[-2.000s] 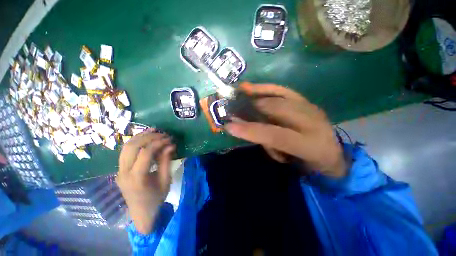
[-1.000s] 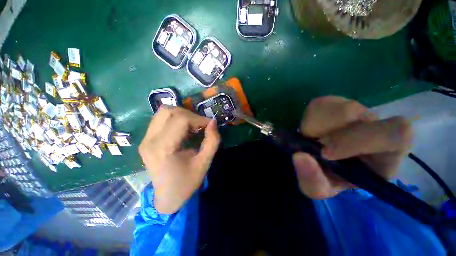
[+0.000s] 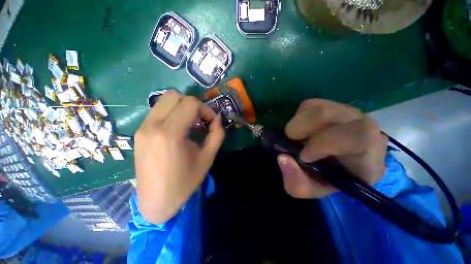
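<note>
A watch case (image 3: 223, 107) with a circuit board sits on the orange fixture (image 3: 242, 95). My right hand (image 3: 335, 149) holds the black soldering iron (image 3: 330, 174); its metal tip points into the case from the right. My left hand (image 3: 175, 149) is at the case's left side, thumb and index finger pinched at its edge. A very thin silver solder wire (image 3: 121, 105) runs from the left to my left fingers. The fingers hide part of the case, so whether a battery lead is also pinched cannot be told.
A smaller case (image 3: 155, 97) is partly hidden behind my left hand. Two cases (image 3: 209, 61) touch above the fixture, with another case (image 3: 258, 16) at the top. A battery pile (image 3: 69, 116) lies left. A tan tub (image 3: 385, 23) stands upper right. Gridded trays (image 3: 95, 210) are lower left.
My left hand came from the battery pile side to the case. My right hand swung the iron's handle down-right, tip at the case. Since the last frame, the iron has moved slightly left.
</note>
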